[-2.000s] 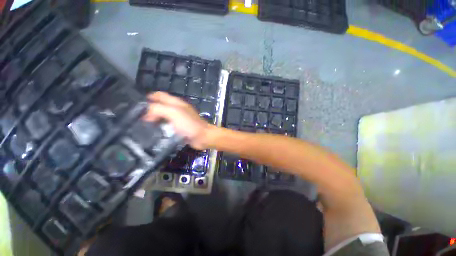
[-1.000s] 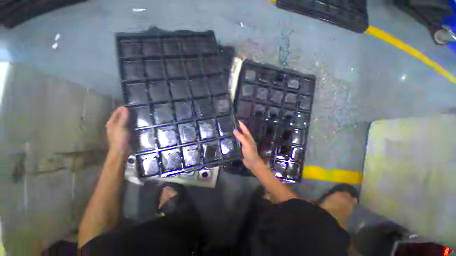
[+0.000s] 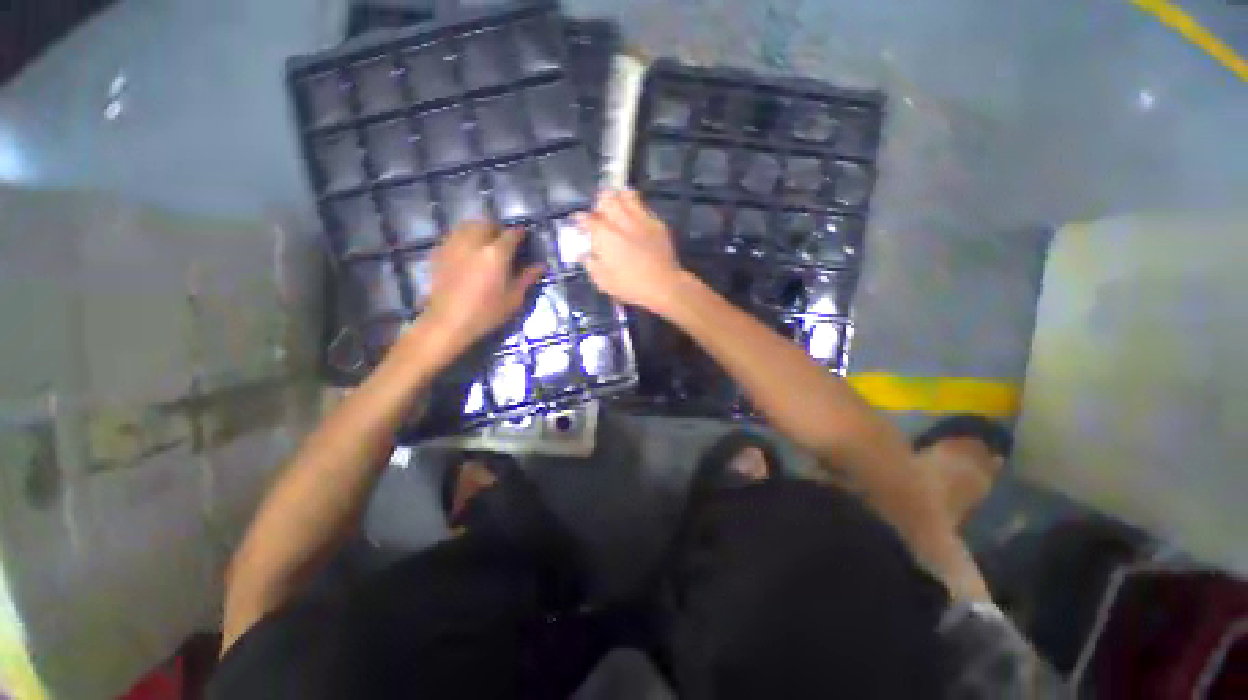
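Observation:
A left-hand black tray [image 3: 397, 123] with a grid of square pockets lies tilted over another black tray and the white tray [image 3: 623, 116]. The white tray's bottom edge also shows, with dark round centres. My left hand [image 3: 472, 280] is over the middle of the left-hand black tray, fingers bent down; whether it holds a part is hidden. My right hand [image 3: 630, 249] is at this tray's right edge, fingertips on or just above it; its grip is unclear. The right-hand black tray [image 3: 760, 171] lies flat beside it, partly under my right forearm.
A pale worn box [image 3: 164, 369] stands at the left. A whitish-yellow box top [image 3: 1150, 356] is at the right. Yellow line marking [image 3: 938, 394] crosses the floor beyond the right-hand tray. My sandalled feet and dark trousers are below the trays.
The left-hand black tray, first lifted at the left, was swung over the white tray with both hands and is now lower and turned. My left hand has moved from its left edge onto its pockets.

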